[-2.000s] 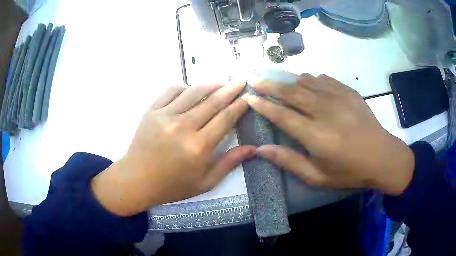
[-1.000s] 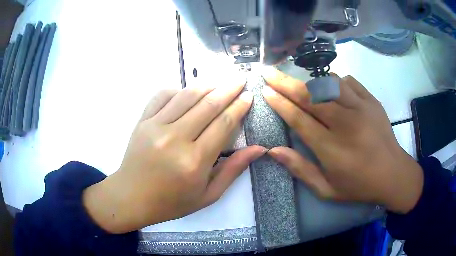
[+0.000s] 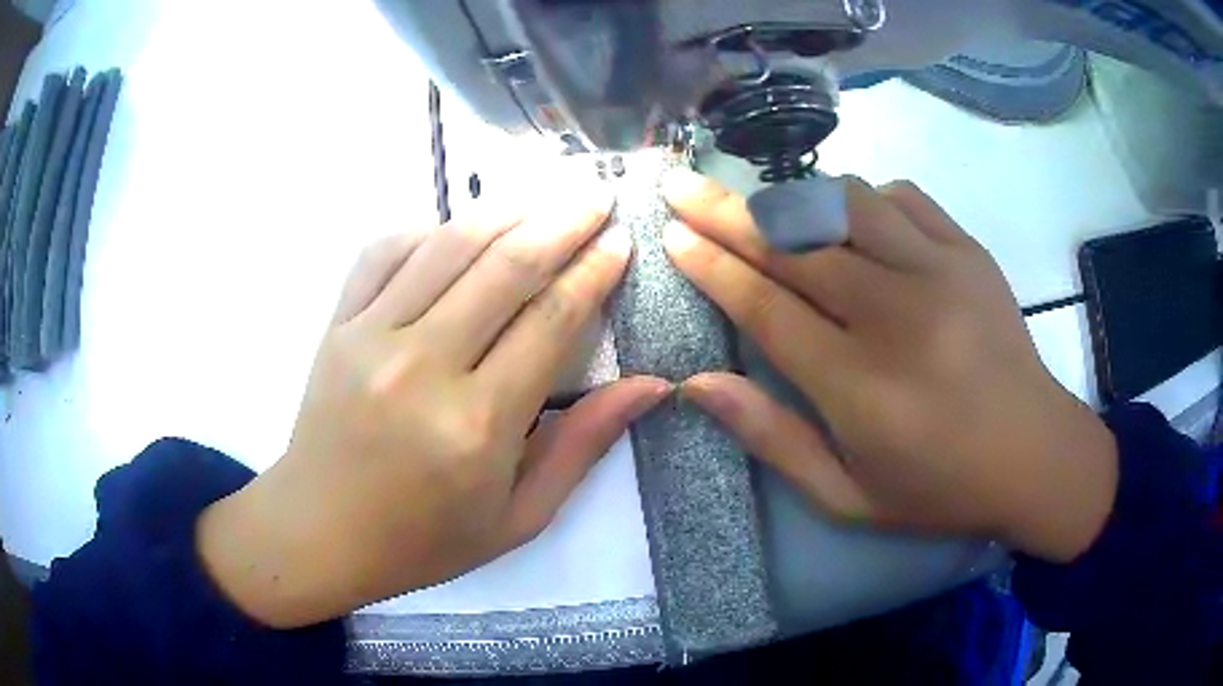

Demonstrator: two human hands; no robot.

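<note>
A speckled dark-grey folded strip (image 3: 700, 536) runs from under the sewing machine head (image 3: 590, 67) toward the table's front edge. A smooth grey panel (image 3: 845, 576) lies along its right side, partly under my right hand. My left hand (image 3: 456, 389) lies flat, fingertips on the strip's left edge near the needle area. My right hand (image 3: 872, 362) lies flat on the strip's right edge and the panel. The thumb tips meet on the strip. Both hands press the cloth down. The needle and presser foot are mostly hidden by the head and glare.
A dark tension dial with spring and grey block (image 3: 798, 215) hangs over my right fingers. Grey strips (image 3: 54, 228) stand in a row at left. Curved panels (image 3: 1013, 83) lie behind right. A phone (image 3: 1153, 308) lies at right, and a measuring tape edge (image 3: 510, 641) runs along the front.
Compared with two seconds ago, the machine head looms larger over the work. Since one second ago, the table, strip and hands have shifted slightly left in view. The hands keep the same pose.
</note>
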